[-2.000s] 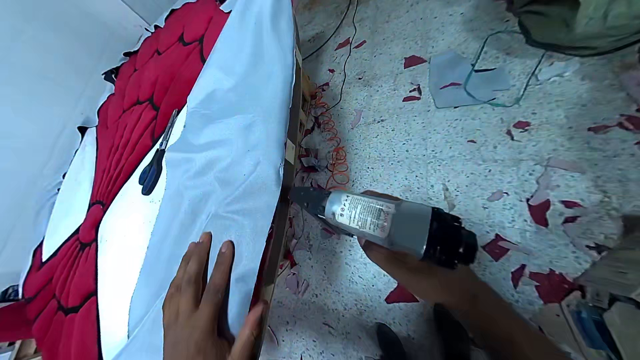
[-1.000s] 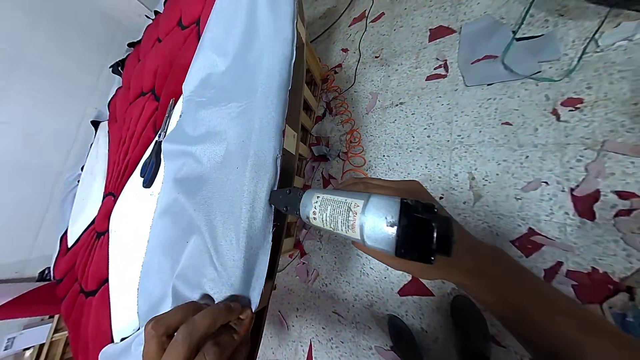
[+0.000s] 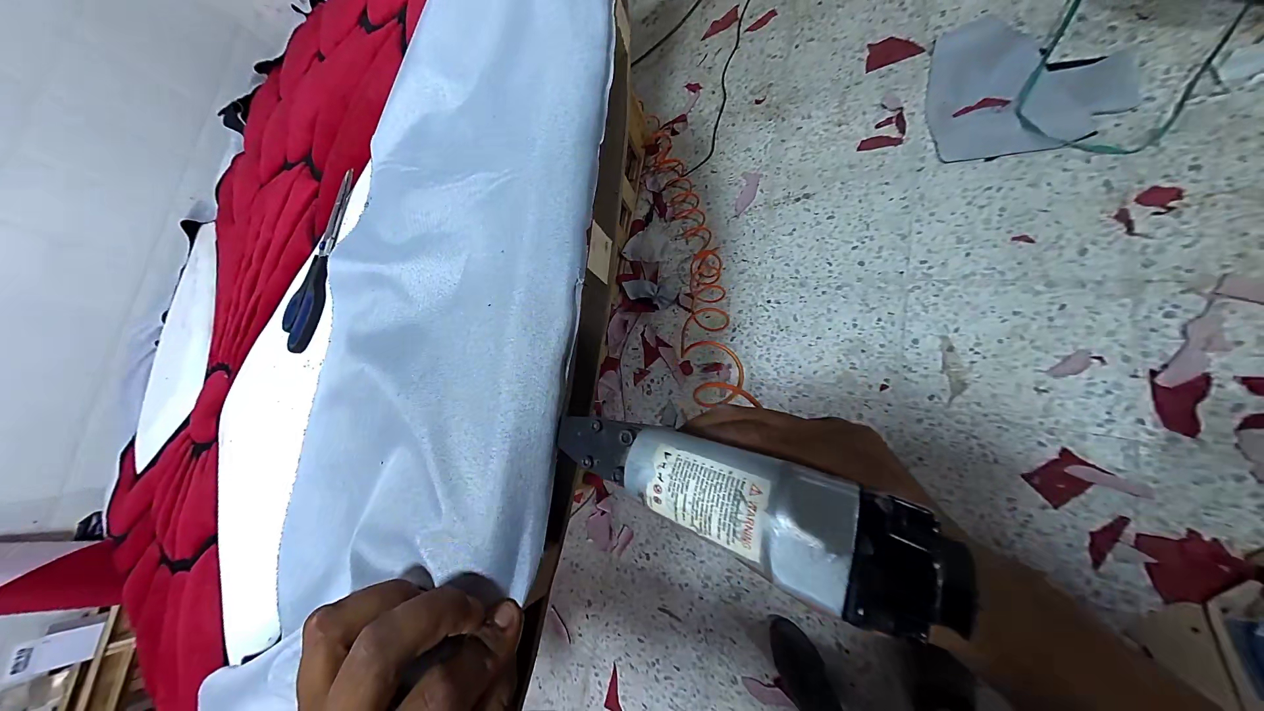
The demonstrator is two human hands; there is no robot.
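My right hand (image 3: 800,444) grips a pneumatic stapler (image 3: 750,513), a grey metal body with a black end cap and a warning label. Its nose touches the fabric edge along the wooden frame (image 3: 614,178). At the bottom, my left hand (image 3: 410,642) pinches the light grey fabric (image 3: 434,296) near that same edge, fingers curled. Beside the grey fabric lies red tufted upholstery (image 3: 281,178) with black piping and white panels (image 3: 267,444). A pair of scissors (image 3: 318,267) with dark blue handles rests across the white panel and the red upholstery.
An orange coiled air hose (image 3: 703,267) runs on the speckled floor beside the frame. Red fabric scraps (image 3: 1190,565), a grey fabric piece (image 3: 973,89), a green cord (image 3: 1106,150) and dark cables (image 3: 726,99) lie about. A shoe (image 3: 802,662) shows at the bottom.
My left hand was spread flat on the grey fabric two seconds ago; its fingers are now curled around the fabric near the edge. The stapler's nose has come against the edge.
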